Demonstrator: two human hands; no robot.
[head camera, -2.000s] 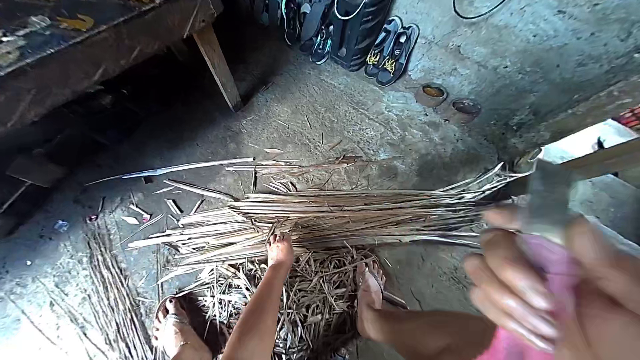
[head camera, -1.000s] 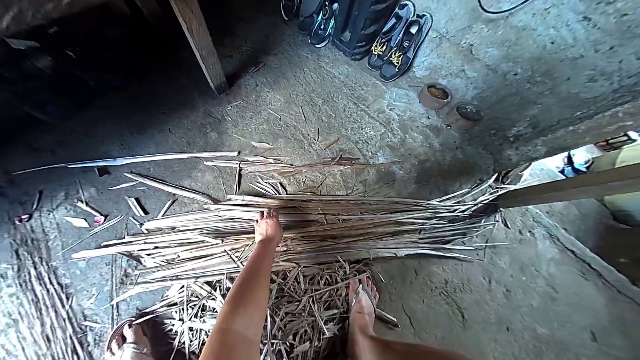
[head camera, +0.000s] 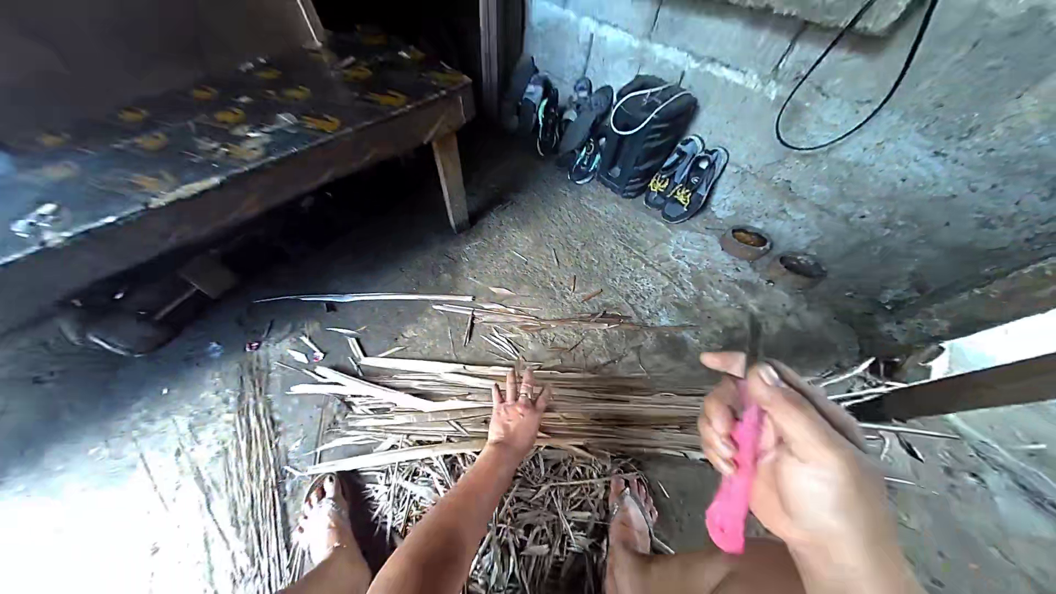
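Long dry leaf strips (head camera: 610, 417) lie in a bundle across the concrete floor. My left hand (head camera: 516, 417) rests on the bundle with its fingers apart, a ring on one finger. In my right hand (head camera: 784, 454), raised at the right above the strips, is a knife with a pink handle (head camera: 737, 487); its blade points up and is blurred. Short cut pieces of dry leaf (head camera: 536, 528) form a heap between my feet, just below the bundle. Thinner sticks (head camera: 257, 462) lie in a separate row at the left.
A wooden bench (head camera: 289, 165) with a patterned top stands at the upper left. Along the block wall are several shoes (head camera: 685, 181), a black backpack (head camera: 648, 136) and two small clay pots (head camera: 747, 242). A wooden beam (head camera: 973, 388) juts in from the right.
My right hand with the pink-handled knife, out of view one second ago, is back in view at the right. My left hand stays on the bundle. The view has tilted up towards the bench and wall.
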